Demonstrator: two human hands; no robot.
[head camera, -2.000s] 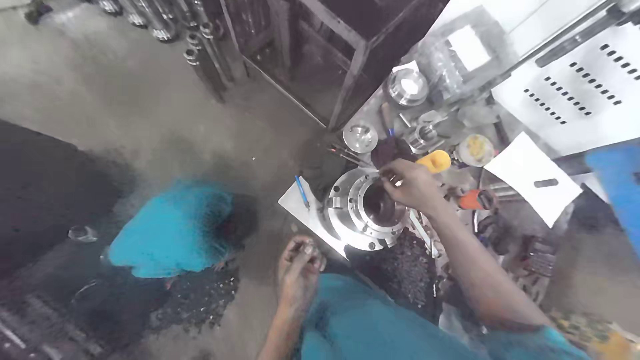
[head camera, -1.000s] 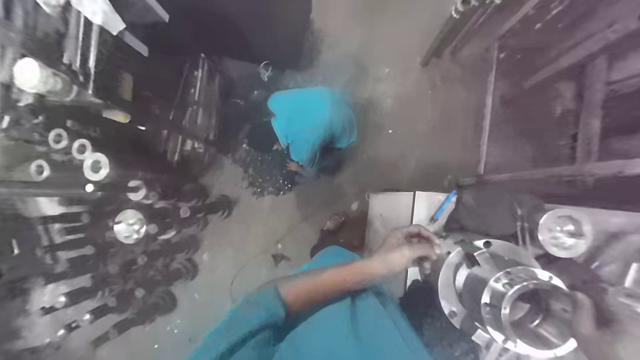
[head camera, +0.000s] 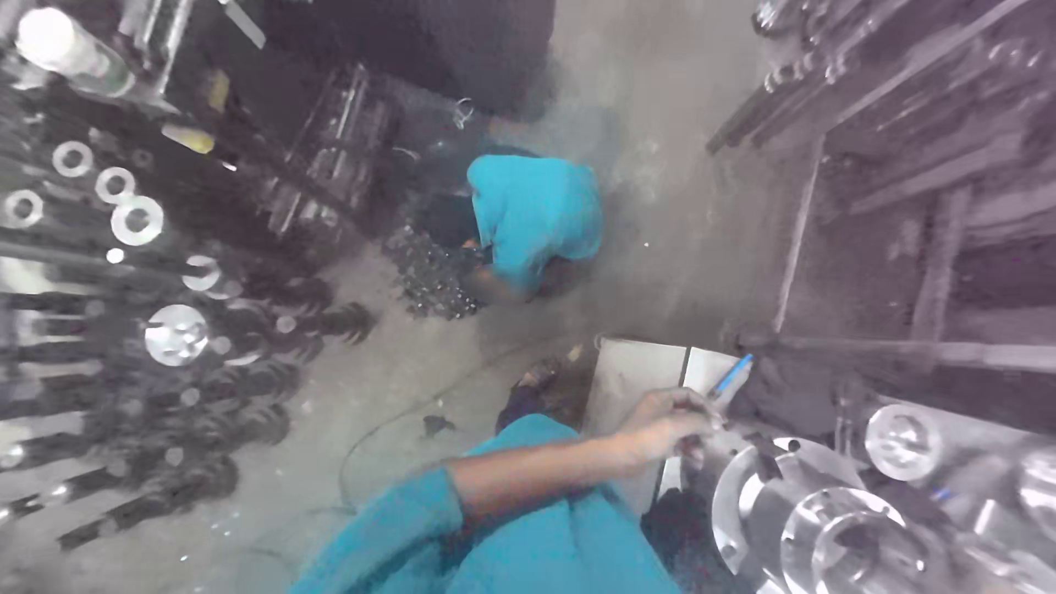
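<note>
My left hand (head camera: 672, 421) is in front of me, over a pale flat panel (head camera: 631, 384), its fingers curled together; whether something small is between them is too blurred to tell. Just right of it stands a round, flanged metal part (head camera: 837, 528) with bolt holes and a central bore. A blue pen (head camera: 733, 373) lies on a white sheet beyond my fingertips. My right hand cannot be made out; the lower right edge of the view is blurred.
A person in a teal shirt (head camera: 540, 210) crouches on the floor ahead, beside a heap of dark metal chips (head camera: 433, 272). Metal rings (head camera: 137, 220), discs and shafts fill the left side. A dark metal frame (head camera: 940, 264) stands at right, with a round shiny metal piece (head camera: 903, 441) near it.
The view has swung left, bringing in the racked metal parts. My right hand, over the flanged part's bore two seconds ago, is no longer distinguishable. My left hand stays near that part.
</note>
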